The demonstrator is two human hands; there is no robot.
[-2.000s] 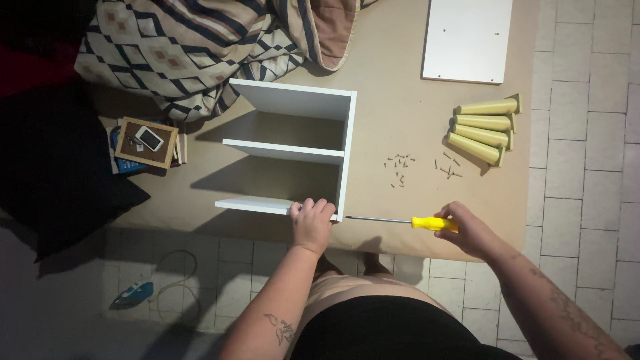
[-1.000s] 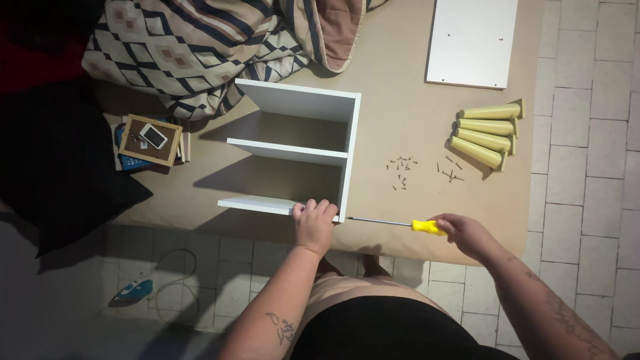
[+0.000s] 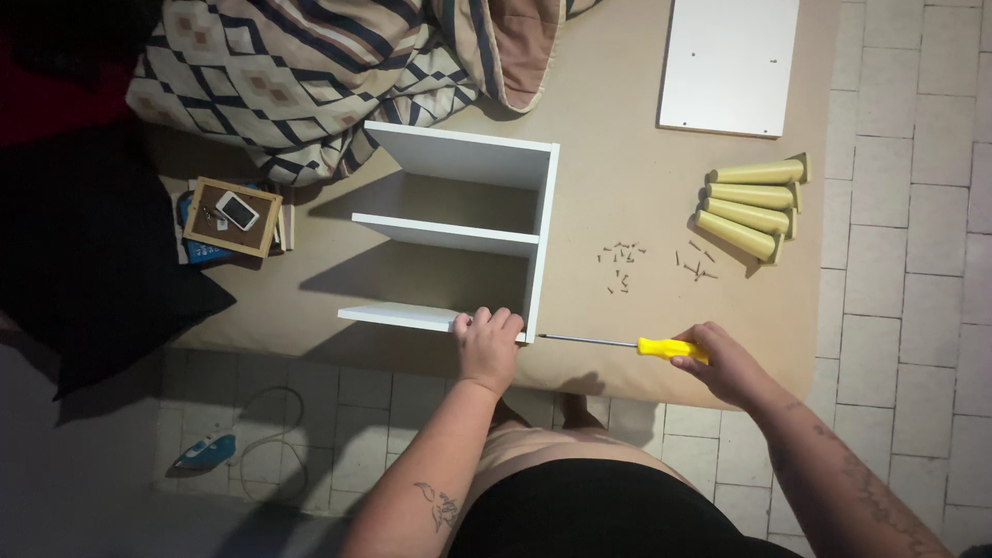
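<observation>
A white panel assembly (image 3: 546, 232), one long board with three boards standing off it to the left, lies on the beige padded surface. My left hand (image 3: 490, 345) grips its nearest board at the corner with the long board. In my right hand (image 3: 717, 360) is the yellow handle of a screwdriver (image 3: 659, 348); its shaft points left and the tip is at the outer face of that corner. Whether the tip sits in a screw cannot be told. Small screws (image 3: 622, 254) lie scattered to the right, with longer screws (image 3: 699, 270) beside them.
Several yellowish tapered furniture legs (image 3: 748, 195) lie at the right, below a white board with holes (image 3: 728, 70). A patterned blanket (image 3: 310, 77) is heaped at the back left. A framed board (image 3: 232, 215) bears a phone (image 3: 237, 211). An iron (image 3: 208, 451) stands on the tiled floor.
</observation>
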